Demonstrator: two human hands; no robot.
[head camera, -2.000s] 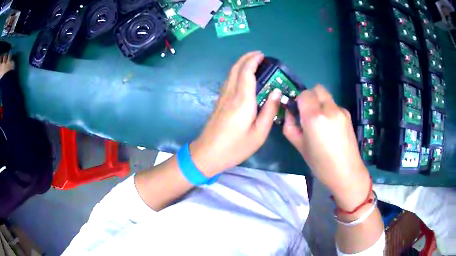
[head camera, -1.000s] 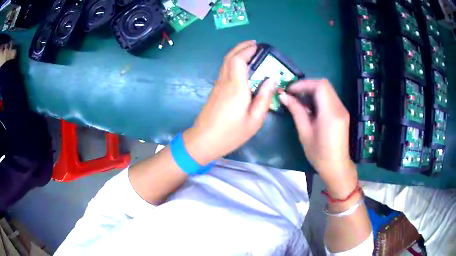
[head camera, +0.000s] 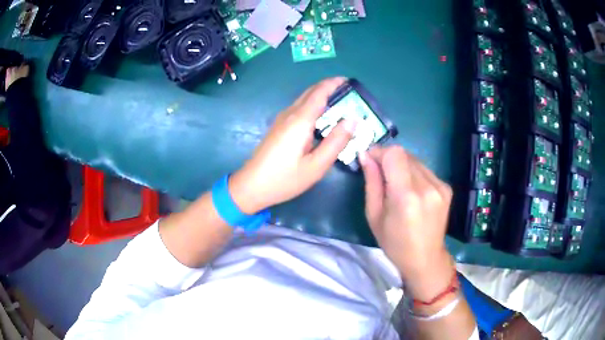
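Note:
A black square speaker housing (head camera: 381, 113) is held tilted above the green mat, its open back facing up. A circuit board (head camera: 361, 118) lies in its back and looks bright with glare. My left hand (head camera: 292, 149) grips the housing on its left side, with the thumb on the board. My right hand (head camera: 406, 199) is at the housing's lower right edge, thumb and index finger together there. Whether the right fingertips pinch a wire or plug is too glared and small to tell.
Black speakers (head camera: 192, 50) stand at the upper left, one with a short red-black lead (head camera: 227, 73). Loose green boards (head camera: 313, 41) and a grey-pink square (head camera: 272, 22) lie at the top. Rows of housings with boards (head camera: 545, 106) are at right. A person's hand (head camera: 16, 74) and red stool (head camera: 113, 226) are left.
The housing has tilted a little and glare now covers more of the board. My right hand has moved down and slightly left along the housing's edge. The whole view has shifted slightly.

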